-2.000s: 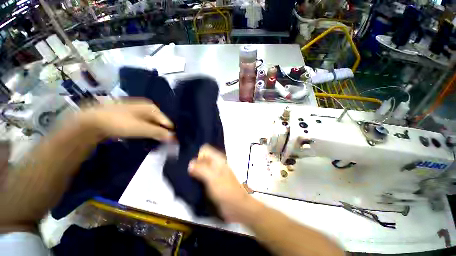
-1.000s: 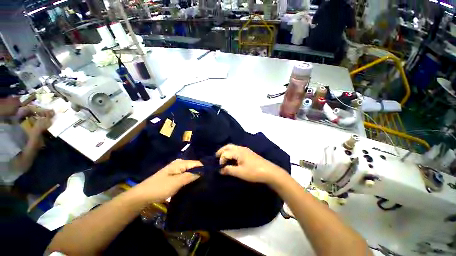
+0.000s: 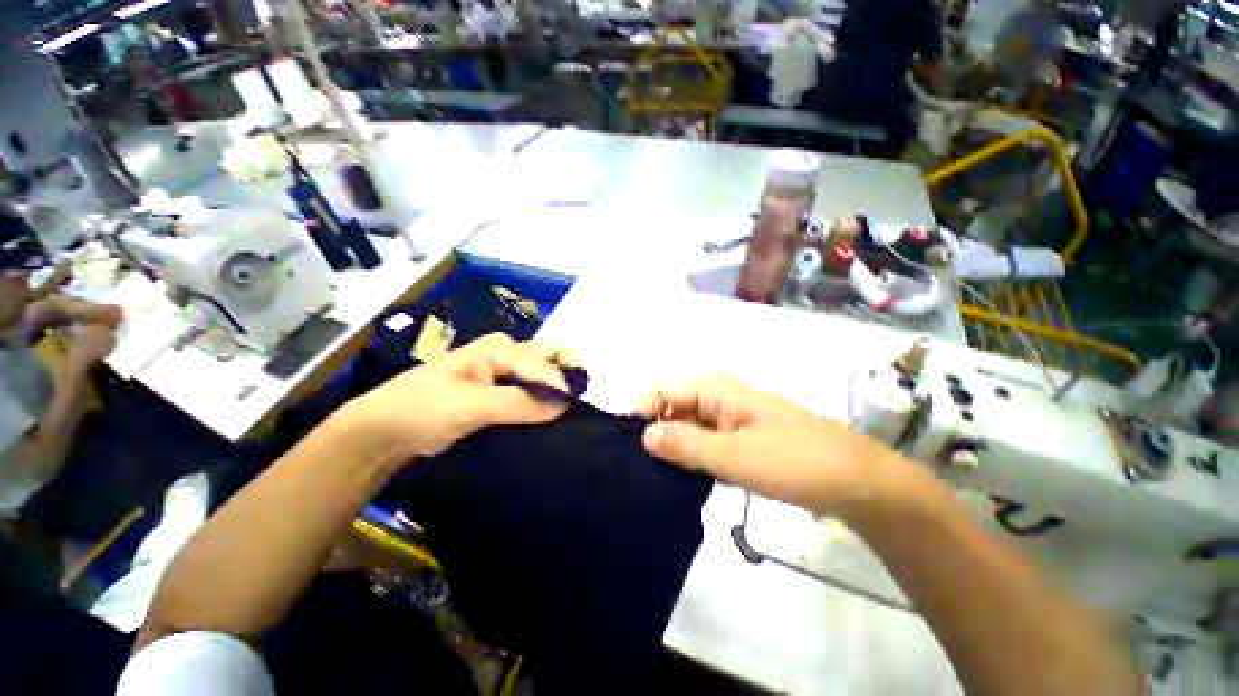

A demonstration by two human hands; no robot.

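Observation:
A dark navy garment piece [image 3: 571, 544] hangs between my two hands, over the front edge of the white table. My left hand [image 3: 469, 394] pinches its upper edge near the middle of the view. My right hand [image 3: 720, 432] pinches the same edge a little to the right, with a short gap between the hands. The edge between them is a narrow dark strip. More dark cloth [image 3: 469, 310] with a tan tag [image 3: 432, 337] and a small white label [image 3: 398, 322] lies in a blue-lined space behind my left hand.
A white sewing machine [image 3: 1060, 462] stands at the right, partly behind my right forearm. A reddish-brown bottle [image 3: 777, 234] and thread spools [image 3: 849, 258] stand behind. Another white machine [image 3: 245, 272] and a person's hand [image 3: 84, 326] are at the left. A yellow rack [image 3: 1046, 320] stands behind right.
The garment piece has been lifted and now hangs from its pinched edge. My hands have moved apart slightly. The tagged cloth behind shows less, with the blue lining more exposed.

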